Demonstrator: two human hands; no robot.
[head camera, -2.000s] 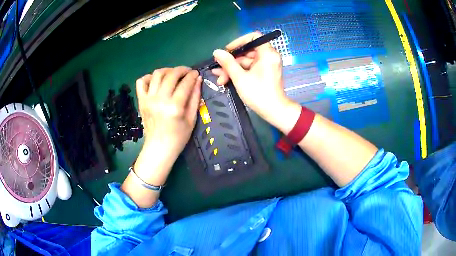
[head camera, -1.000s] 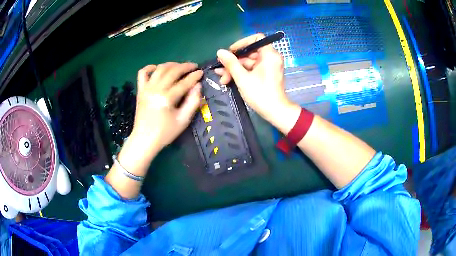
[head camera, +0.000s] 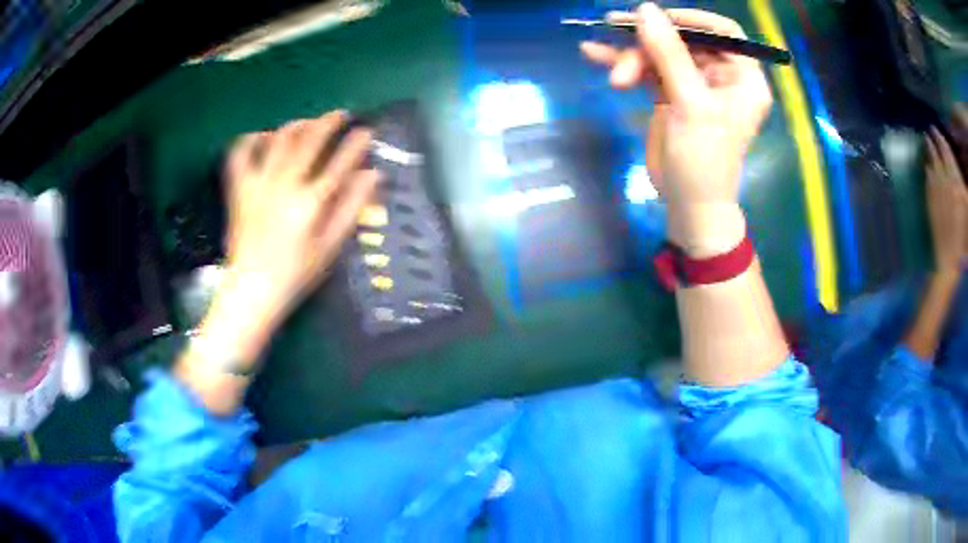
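The dark phone frame (head camera: 409, 239) lies on the black work pad (head camera: 467, 318), blurred, with yellow patches along its left side. My left hand (head camera: 292, 202) rests at the upper left edge of the frame, fingers spread slightly; whether it grips the frame cannot be told. My right hand (head camera: 701, 95) is raised at the upper right, away from the frame, and holds the black tweezers (head camera: 732, 42) with the tip pointing left over the blue sheets. Whether anything is at the tip is too blurred to tell.
Blue-edged liner sheets (head camera: 563, 249) lie right of the pad. A pink-and-white fan (head camera: 27, 308) stands at the far left, beside a dark tray (head camera: 111, 249). Yellow tape (head camera: 804, 170) runs down the right. Another person's arm (head camera: 943, 223) shows at the right edge.
My right hand has moved from the frame's top to the upper right with the tweezers. The view has shifted right and blurred. Another person's arm has come into view.
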